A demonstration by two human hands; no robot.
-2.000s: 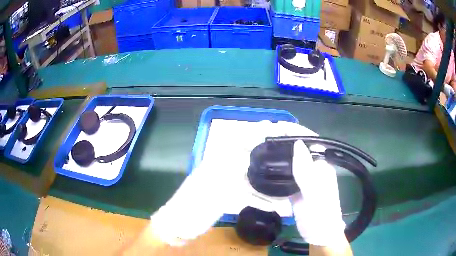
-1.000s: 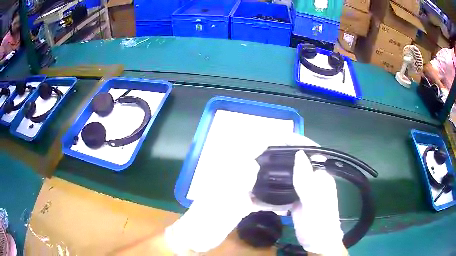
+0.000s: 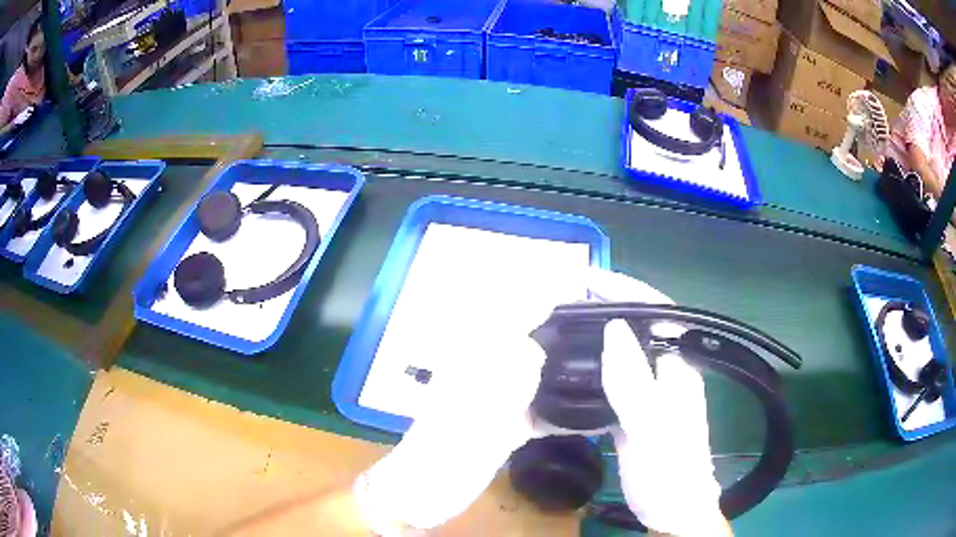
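Note:
A black headset (image 3: 774, 420) is held up close in front of me, its curved band to the right and one ear cup hanging lower. My left hand (image 3: 466, 425), in a white glove, holds the upper ear cup from its left side; its fingertips are hidden behind the cup. My right hand (image 3: 663, 435), also white-gloved, grips the same cup from the right, with fingers over its face. A thin black boom runs along the top of the cup. Behind the hands lies a blue tray (image 3: 383, 304) with a white liner and a small dark part (image 3: 418, 374) on it.
Another blue tray with a headset (image 3: 314, 236) lies left, with more trays at the far left. One tray (image 3: 914, 430) is at right, one (image 3: 742, 194) on the back bench. Cardboard (image 3: 210, 451) covers the near edge. Blue bins (image 3: 425, 52), cartons, a fan (image 3: 862, 131) and two people sit behind.
The view has turned right. The empty-looking tray has shifted left relative to the hands, and the small dark part on its liner now shows. Both hands still hold the headset.

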